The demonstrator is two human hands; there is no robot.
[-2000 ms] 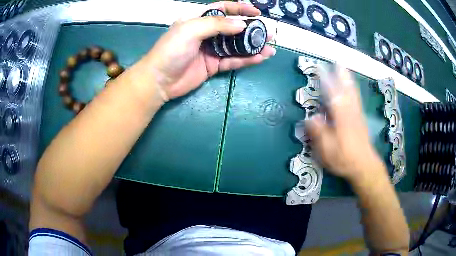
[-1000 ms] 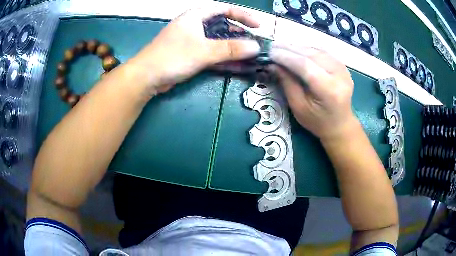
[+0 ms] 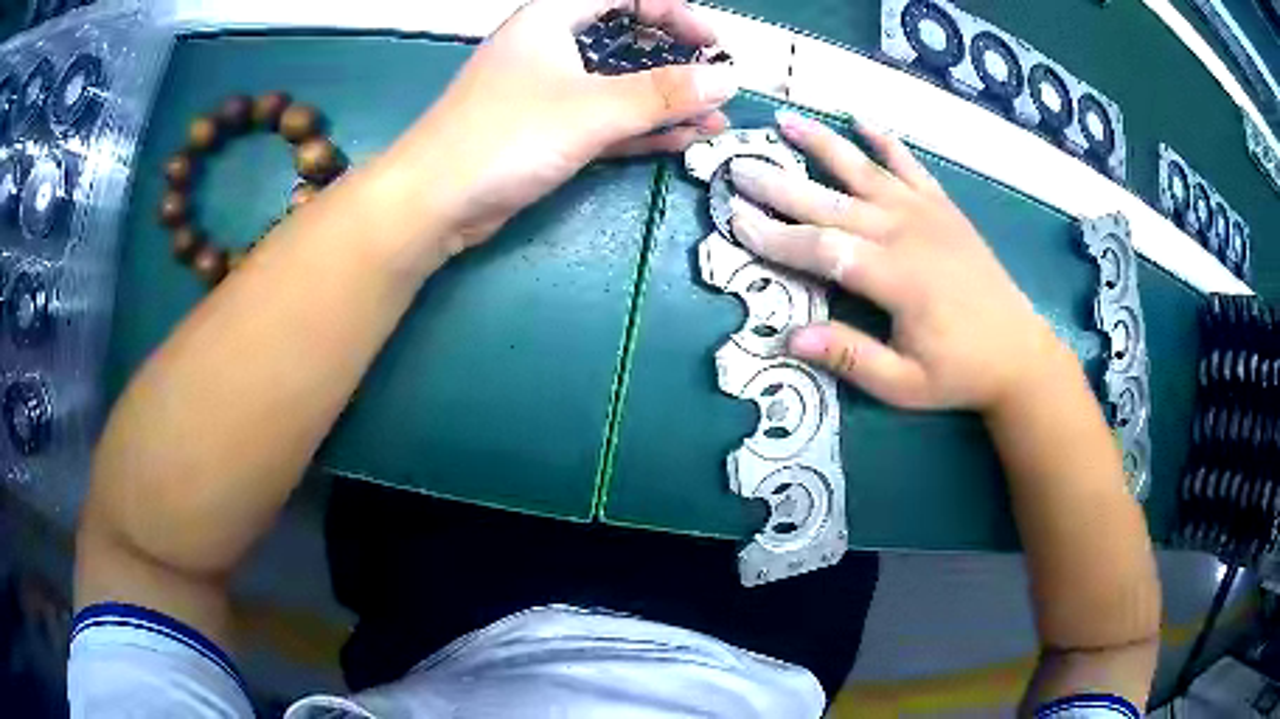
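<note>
A silver four-pocket plate (image 3: 776, 407) lies lengthwise on the green bench mat in front of me. Its three nearer pockets show pale and empty; the farthest pocket is partly hidden by my fingers. My right hand (image 3: 898, 267) lies over the plate's far part with fingers spread; fingertips touch the far pocket and the thumb is by the second one. Whether a disc is under the fingers, I cannot tell. My left hand (image 3: 576, 113) is closed around a stack of black disc parts (image 3: 632, 47), just beyond the plate's far end.
A second silver plate (image 3: 1119, 337) lies at right, beside dark stacked plates (image 3: 1230, 421). Filled plates (image 3: 1000, 70) stand beyond the white strip (image 3: 856, 87). A wooden bead bracelet (image 3: 176, 208) lies at left, near a clear tray of discs (image 3: 42, 239).
The near plate has moved left from its first place. My right hand has left my left hand and come down over the plate's far pocket. Filled plates beyond the strip have shifted right.
</note>
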